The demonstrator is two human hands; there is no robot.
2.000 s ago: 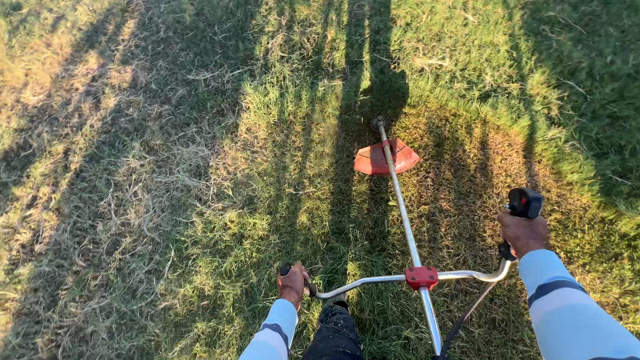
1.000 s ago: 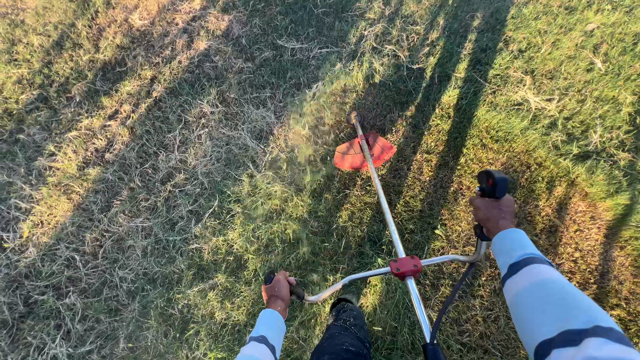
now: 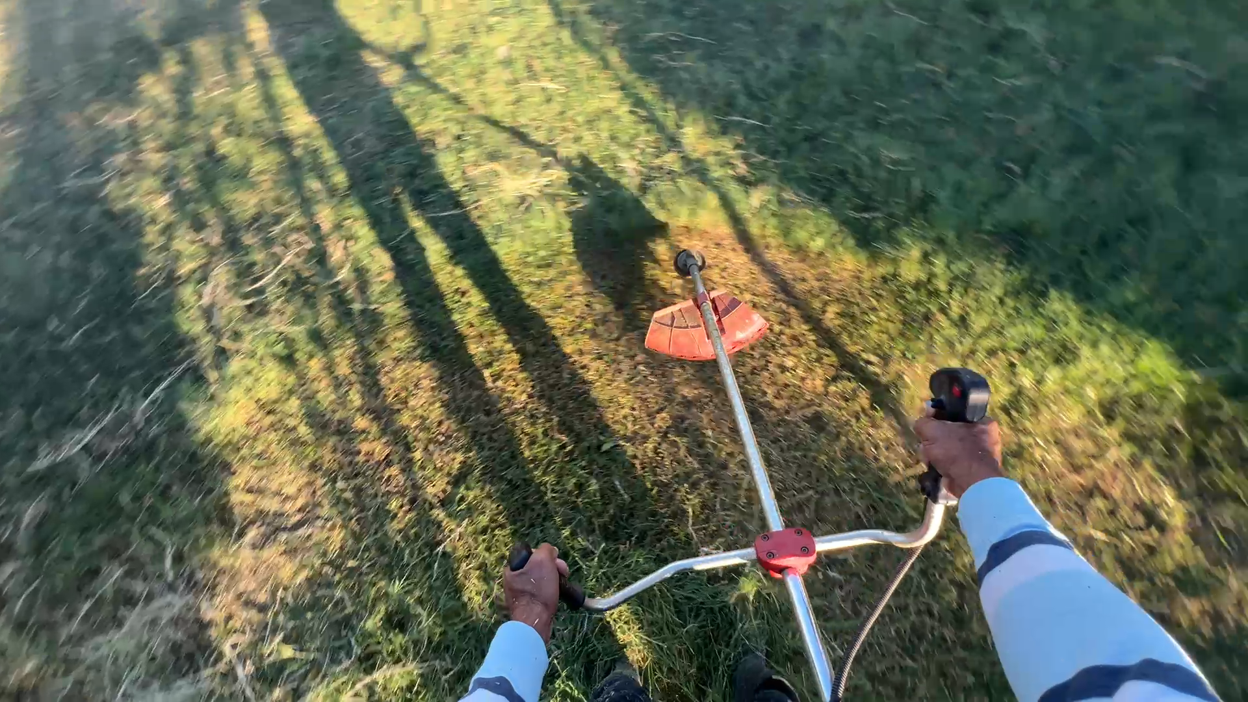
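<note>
Both my hands hold the silver handlebar [image 3: 673,573] of a brush cutter. My left hand [image 3: 534,588] is closed around the black left grip at lower centre. My right hand [image 3: 960,450] wraps the right grip, just below a black control housing [image 3: 959,394]. A red clamp [image 3: 785,552] joins the handlebar to the metal shaft [image 3: 746,429]. The shaft runs up to an orange-red guard [image 3: 706,325] and a dark cutter head [image 3: 689,262] low over the grass. The cutting line or blade cannot be made out.
Short yellowish grass [image 3: 585,390] surrounds the guard, with taller green grass [image 3: 926,127] in shade at upper right. Dry cut stalks [image 3: 107,429] lie at left. Long shadows cross the ground. Dark shoes [image 3: 760,678] show at the bottom edge, beside a cable [image 3: 877,614].
The view has swung to the right. The cutter head has swept rightward over the grass from the longer patch where it was one second ago. Both hands have kept their hold on the grips.
</note>
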